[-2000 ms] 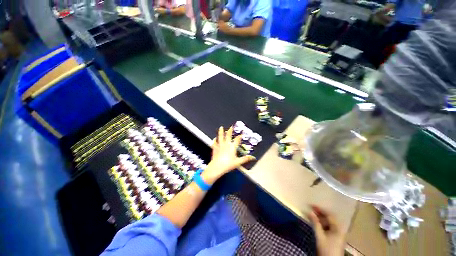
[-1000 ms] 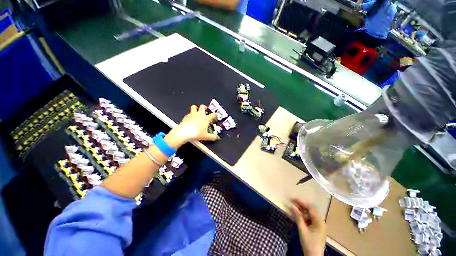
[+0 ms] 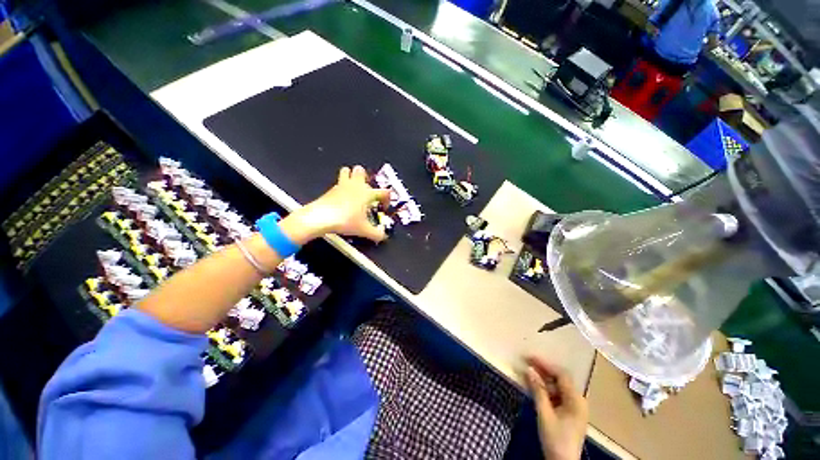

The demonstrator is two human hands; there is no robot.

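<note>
My left hand (image 3: 353, 205) is over the black mat (image 3: 297, 126), its fingers around one of the joined plug and board units (image 3: 397, 194), which have white tops and lie side by side. Loose circuit boards (image 3: 441, 166) lie further back on the mat. My right hand (image 3: 557, 404) is at the front edge of the tan board (image 3: 485, 305), fingers curled; whether it holds something small cannot be told. A thin dark tip (image 3: 554, 324) shows by the hood's lower edge.
The clear fume hood (image 3: 575, 296) hangs over the tan board. White plug housings (image 3: 753, 404) are heaped at right. More boards (image 3: 488, 252) lie near the hood. Rows of joined units (image 3: 153, 234) sit in a tray at left. A person (image 3: 685, 31) is beyond the green conveyor (image 3: 360, 45).
The view has swung, so the bench has shifted leftward in the picture. My left hand has stayed by the white-topped units and its spread fingers have closed in. My right hand has barely moved.
</note>
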